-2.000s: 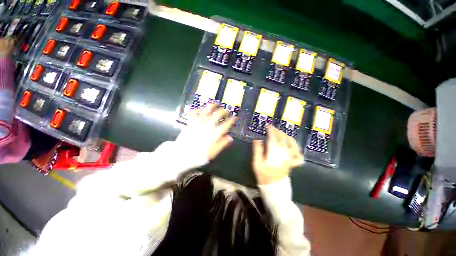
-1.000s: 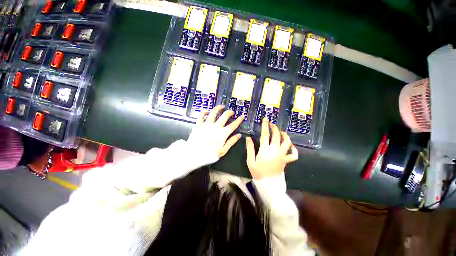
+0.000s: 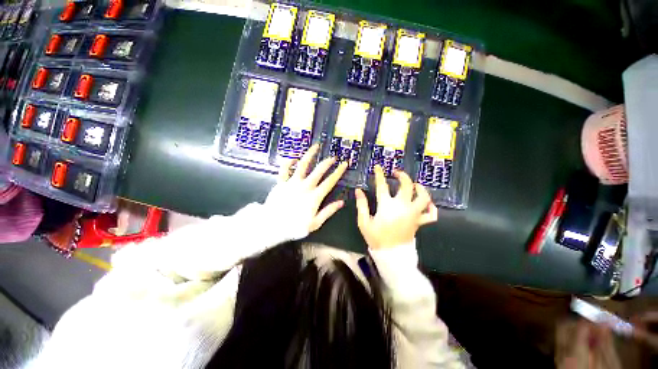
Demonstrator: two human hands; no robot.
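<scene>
A clear blister tray (image 3: 470, 144) holds keypad phones face up in two rows, their screens glowing white in yellow frames. My left hand (image 3: 306, 191) rests with spread fingers on the tray's near edge, fingertips at the keypads of the near-row phones left of centre. My right hand (image 3: 393, 212) has its fingertips at the keypad of a near-row phone (image 3: 392, 137) right of centre. Neither hand grasps anything; the fingers are apart. The fingertips partly cover the lower keys, and I cannot tell which keys they touch.
Trays of open-back phones (image 3: 91, 133) with red-orange blocks lie at left, beside another person's pink sleeve (image 3: 20, 216). At right are red pens (image 3: 548, 222), dark phones (image 3: 577, 227) and a ribbed pink item (image 3: 604, 144). Another person's blurred hands (image 3: 588, 346) hold a white strip (image 3: 602, 316) at bottom right.
Since the earliest frame the tray and surroundings have shifted left and up in view. My fingers have moved slightly over the keypads. The blurred hands and white strip have appeared at bottom right.
</scene>
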